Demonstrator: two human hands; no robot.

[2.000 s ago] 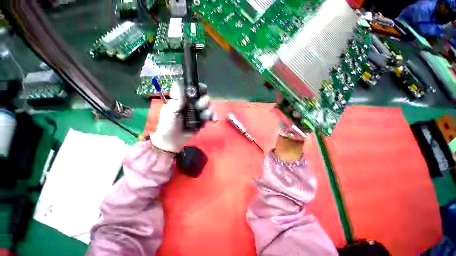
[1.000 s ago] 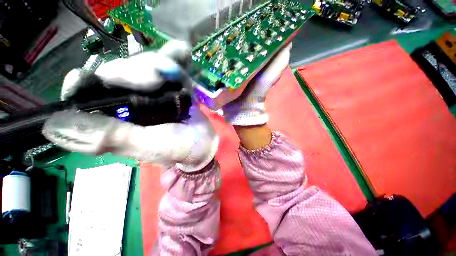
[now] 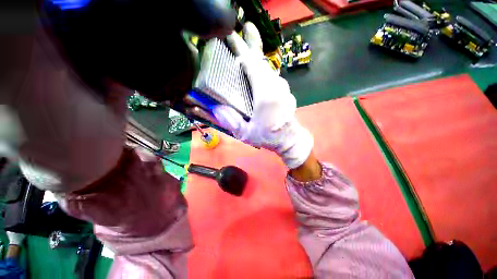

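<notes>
My right gloved hand (image 3: 272, 109) grips a circuit board on edge; its silver ribbed heat sink (image 3: 224, 71) faces me beside my fingers. My left hand (image 3: 65, 125), large and blurred at the left, is closed around a black tool (image 3: 131, 49), seemingly a flashlight. The tool is close to the camera and covers the board's left part. Blue-violet light falls on the board's lower edge. My left fingers are mostly hidden. A black brush (image 3: 233, 180) and a round yellow item (image 3: 208, 140) lie on the red-orange mat (image 3: 245, 234).
Boards with grey heat sinks (image 3: 406, 35) lie on the dark surface at the back right. A second red-orange mat (image 3: 436, 147) is at the right. A black object (image 3: 447, 261) is at the bottom right. Another person's hand (image 3: 15, 238) shows at the lower left.
The board is now upright, with its ribbed heat sink facing me. My left hand and the black tool have come up closer to the camera. The brush is uncovered again.
</notes>
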